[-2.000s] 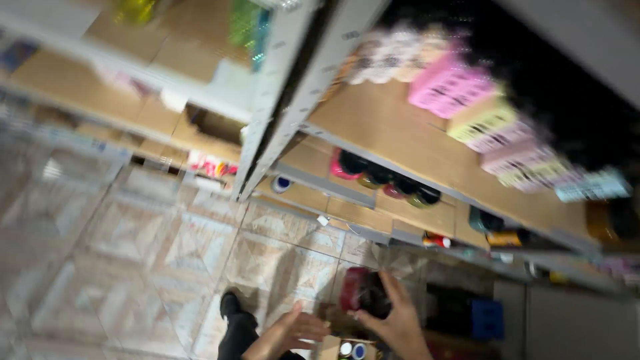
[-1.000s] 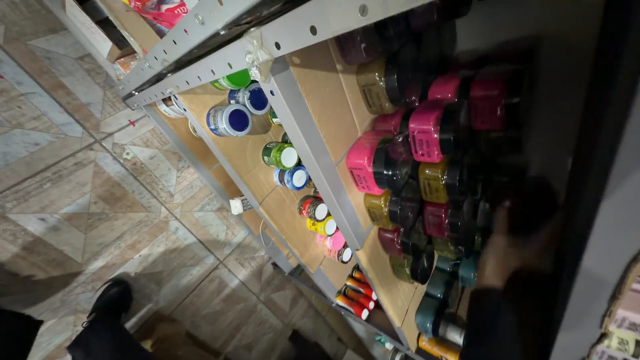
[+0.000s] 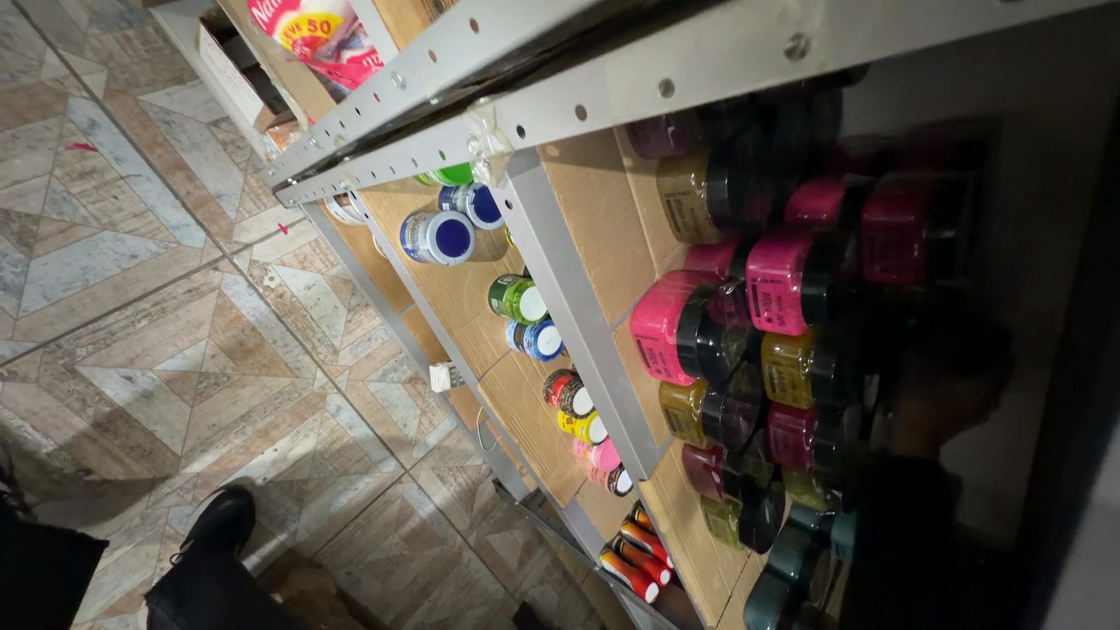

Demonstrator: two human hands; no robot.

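Pink, mustard and dark red plastic jars with black lids stand in clear wrap on a cardboard-lined shelf; a pink jar (image 3: 669, 325) is near the front edge. Teal jars (image 3: 774, 569) are lower in the view. Right of the jars, deep shadow holds a dim, partly skin-toned shape, perhaps my right hand and forearm; its fingers and any hold cannot be made out. My left hand is out of view. On the lower shelf are blue-and-white jars (image 3: 437, 238), a green jar (image 3: 516, 298), a yellow jar (image 3: 582, 426) and red-orange tubes (image 3: 630, 569).
The perforated metal shelf upright (image 3: 612, 109) crosses the upper view. A pink-and-red printed packet (image 3: 319, 35) lies on the neighbouring shelf. Patterned floor tiles (image 3: 166, 350) fill the left, with my black shoe (image 3: 223, 518) on them. A small white box (image 3: 446, 376) sits at a lower shelf's edge.
Two seconds ago both hands were visible low in the view, the right one at a dark red jar. The view has swung to the jar shelf, and neither hand shows clearly now.
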